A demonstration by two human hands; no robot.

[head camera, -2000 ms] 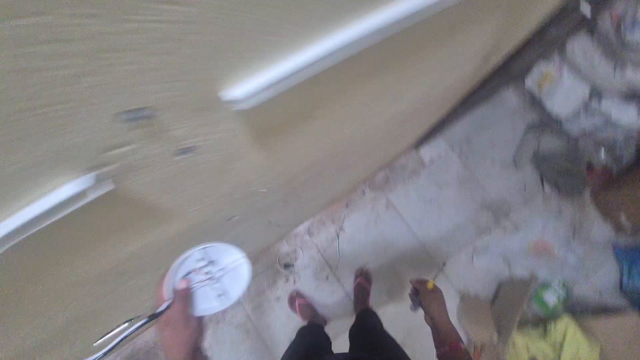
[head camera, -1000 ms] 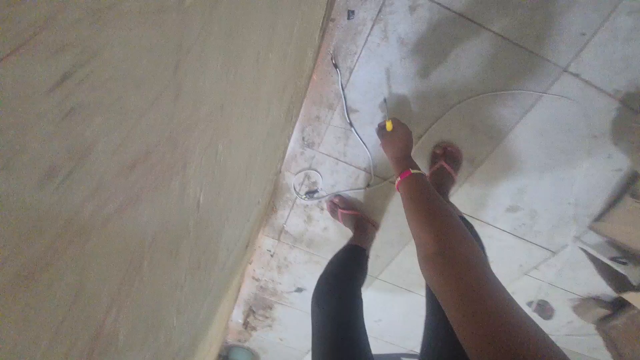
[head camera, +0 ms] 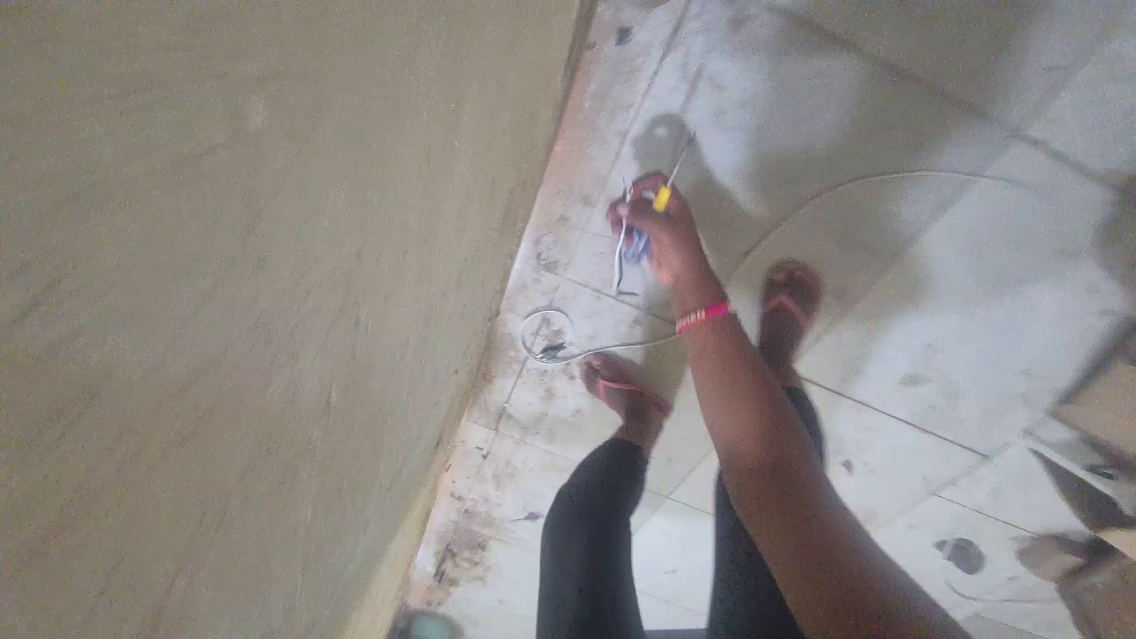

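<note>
My right hand (head camera: 661, 231), with a pink band at its wrist, reaches over the tiled floor near the wall. It grips a screwdriver (head camera: 663, 197) with a yellow handle; the thin shaft points up and away. Between the thumb and fingers of that hand is also a short piece of white cable (head camera: 620, 253), with dark ends. A purple-blue part of something shows in the palm, too blurred to name. A longer white cable (head camera: 612, 349) lies on the floor with a loop near the wall and runs behind my arm. My left hand is out of the frame.
A beige wall (head camera: 266, 266) fills the left side. My feet in sandals (head camera: 621, 388) stand on the tiles beside the long cable. Cardboard (head camera: 1100, 399) lies at the right edge, and a greenish object (head camera: 428, 625) sits at the foot of the wall.
The white cable piece that lay on the floor near the wall one second ago is now in my right hand. My left hand, seen two seconds ago with a white round item, has left the view.
</note>
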